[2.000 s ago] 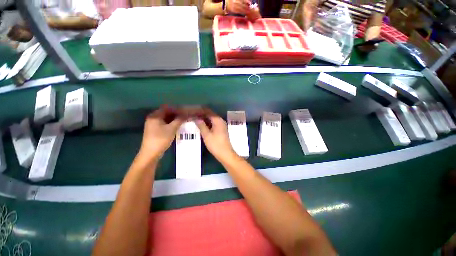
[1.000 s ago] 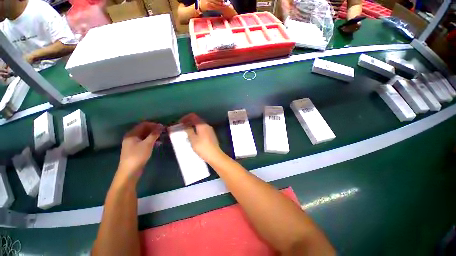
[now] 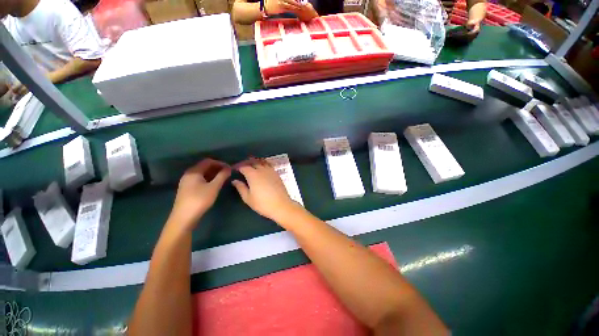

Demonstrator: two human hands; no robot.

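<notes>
My left hand [image 3: 199,190] and my right hand [image 3: 264,189] are over the green belt, fingertips close together. I cannot tell whether something small is between the fingers. A slim white retail box [image 3: 286,176] lies on the belt, partly hidden behind my right hand. To its right lie three similar white boxes, the nearest one [image 3: 343,168] with its barcode at the far end. Several more boxes lie at the left, one [image 3: 92,222] near the belt's front rail.
A pink-red mat [image 3: 282,303] lies under my forearms. Across the belt stand a large white foam box [image 3: 171,65] and a red compartment tray [image 3: 325,49]. More boxes lie at the right. Rubber bands [image 3: 16,318] lie at the lower left. Other people's hands show at the far side.
The box that was between my hands now lies to the right, partly behind my right hand. My hands have come together left of it. The other boxes sit slightly further right in view.
</notes>
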